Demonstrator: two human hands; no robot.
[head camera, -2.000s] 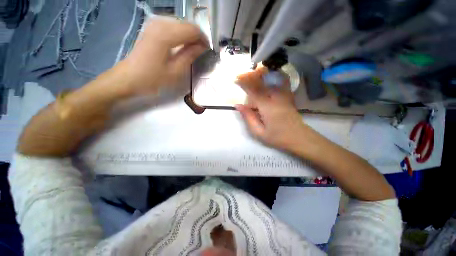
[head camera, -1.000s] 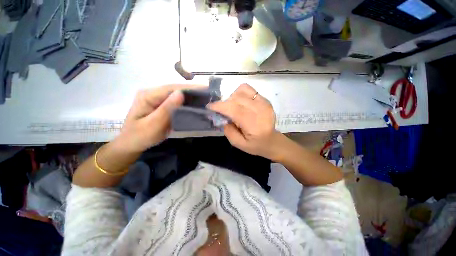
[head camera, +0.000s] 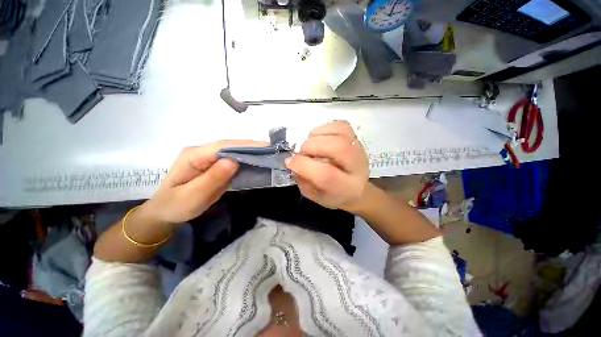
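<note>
A folded grey fabric piece (head camera: 254, 158) is held between my two hands over the front edge of the white table. My left hand (head camera: 198, 181) grips its left end between thumb and fingers. My right hand (head camera: 329, 164) pinches its right end, where the edge looks frayed. A short grey tab of fabric sticks up from the piece near my right fingertips. The layers are partly spread, with a lower layer hanging below. The machine bed (head camera: 283, 72) lies bright behind my hands.
A stack of cut grey pieces (head camera: 112, 46) lies at the back left. Small grey pieces (head camera: 369, 49) lie by a blue dial (head camera: 389, 13). Red-handled scissors (head camera: 526, 126), snips (head camera: 509, 155) and a whitish scrap (head camera: 461, 112) lie at right. A printed ruler (head camera: 428, 156) runs along the front edge.
Both hands came back from the needle area to the table's front edge with the grey piece. Over the last second, the piece has been turned so its folded edge shows. The view shifted.
</note>
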